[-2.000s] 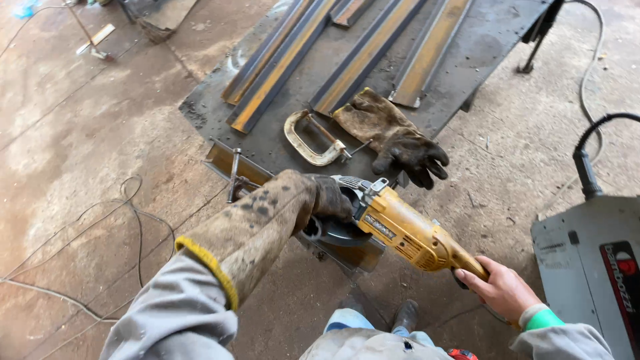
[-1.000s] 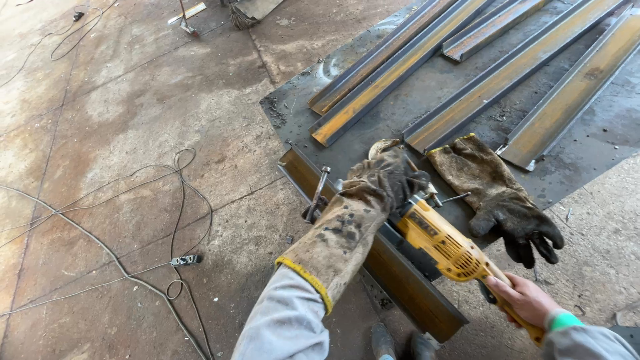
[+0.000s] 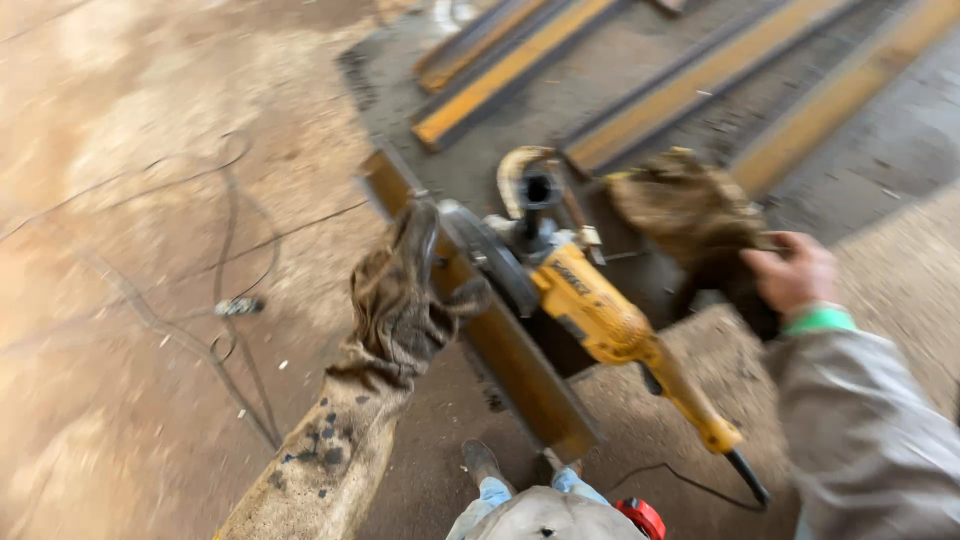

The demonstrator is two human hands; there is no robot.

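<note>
A yellow angle grinder [image 3: 600, 304] rests at the table's corner, its guard against a rusty steel beam [image 3: 525, 367]. My left hand [image 3: 420, 277], in a stained leather welding glove, lies at the beam beside the guard, with fingers on both sides of the steel; motion blur hides how firmly it grips. My bare right hand [image 3: 799, 274] is off the grinder and holds the dark finger end of a loose leather glove [image 3: 686, 210]. Behind the grinder's side handle sits a C-clamp [image 3: 514, 176], partly hidden.
Several steel profiles [image 3: 517, 67] lie across the dark metal table [image 3: 465, 169]. Cables [image 3: 232, 225] loop over the concrete floor at the left, with a small connector-like piece [image 3: 238, 306] among them. The grinder's cord [image 3: 694, 491] trails low, near my feet and a red object [image 3: 641, 517].
My right hand has let go of the grinder's rear handle and taken hold of the loose glove. My left hand has come off the clamp and grinder area onto the beam.
</note>
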